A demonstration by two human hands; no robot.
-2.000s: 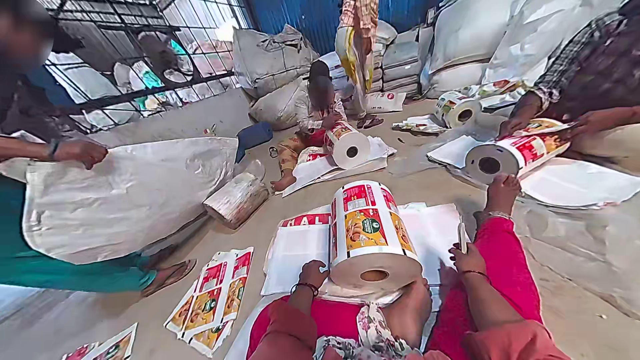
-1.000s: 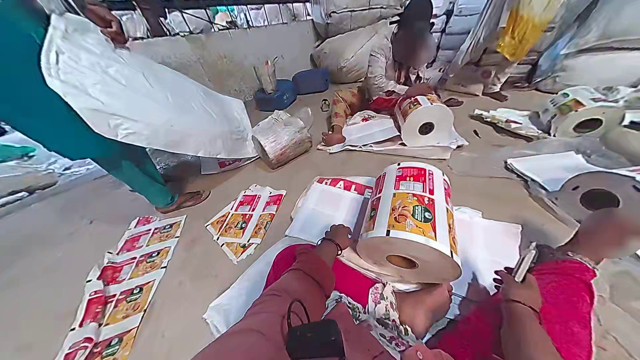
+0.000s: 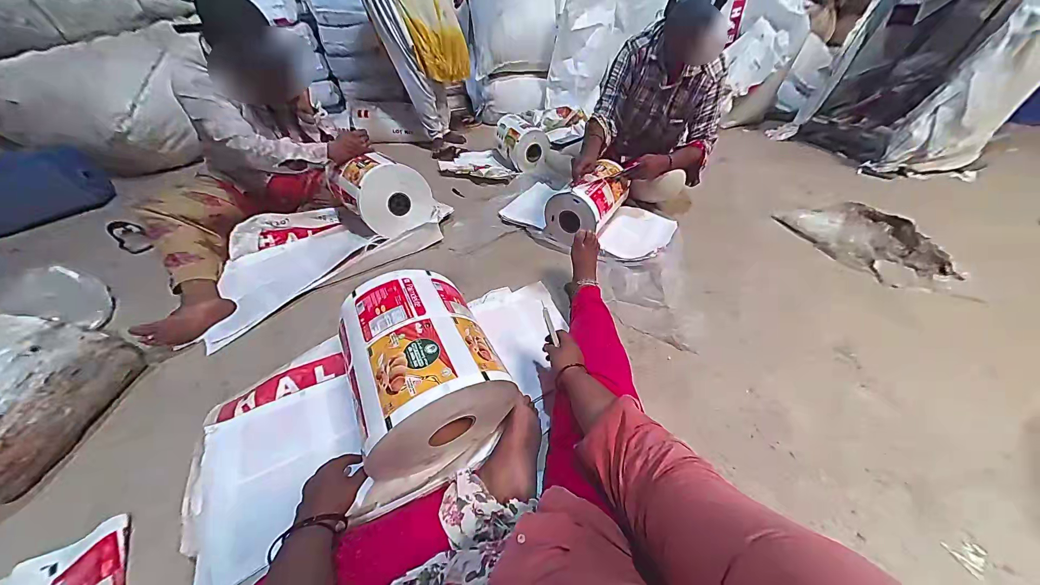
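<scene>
A large roll of printed packaging film rests on white sheets between my legs, its cardboard core facing me. My left hand is at the roll's lower left edge, fingers against a white sheet or film edge; whether it grips this is unclear. My right hand, resting by my outstretched leg, holds a slim pale tool, perhaps a knife, pointing up. White sheets with red print lie under and left of the roll, and more white sheets lie to its right.
Two people sit ahead, each with a film roll on white sheets. Another film roll lies behind. A wrapped bundle is at the left, and a torn plastic scrap lies on the floor at right. Large sacks stand behind.
The view has swung right since a second ago. My right hand still holds the slim tool, and my left hand stays beside the roll.
</scene>
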